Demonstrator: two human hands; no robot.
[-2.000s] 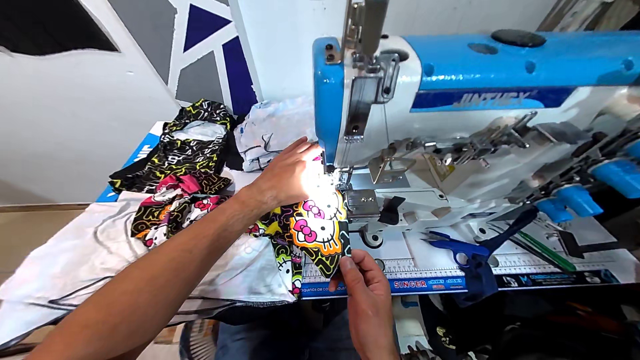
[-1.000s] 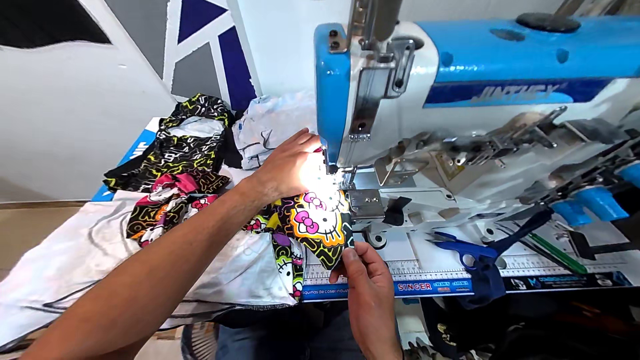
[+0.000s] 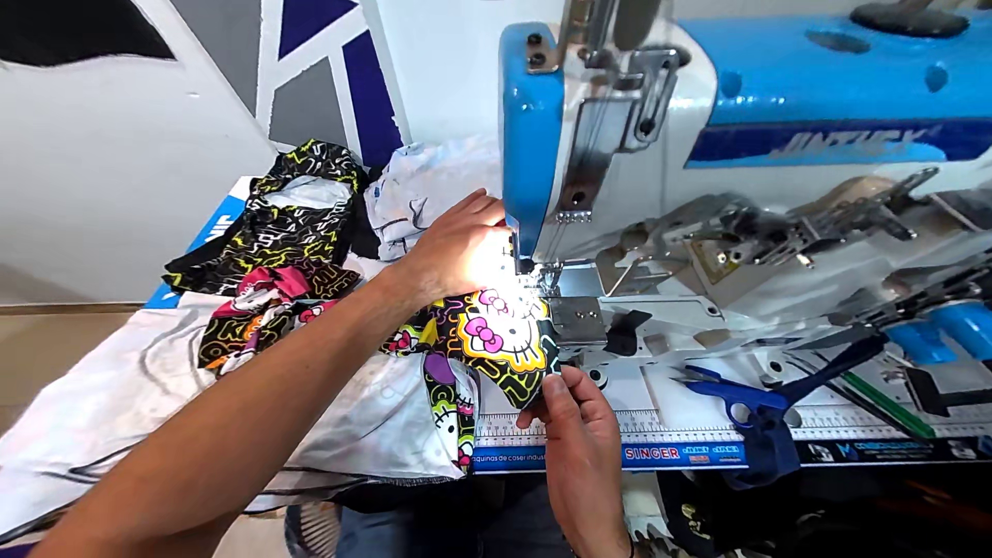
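A blue and white industrial sewing machine stands at the right, its lamp glaring over the needle area. Under the presser foot runs a printed cartoon-cat fabric piece in black, yellow and pink. My left hand lies on the fabric just left of the needle, fingers pointing away from me; glare hides part of it. With thumb and fingers my right hand pinches the near corner of the piece, in front of the metal plate.
White fabric spreads over the table's left part, below a black and yellow printed garment. Behind my left hand lies a folded white cloth. Blue-handled scissors and a green tool rest near the ruler strip at the right.
Both hands keep their hold, with the printed piece a little turned at its near end. The view has shifted slightly.
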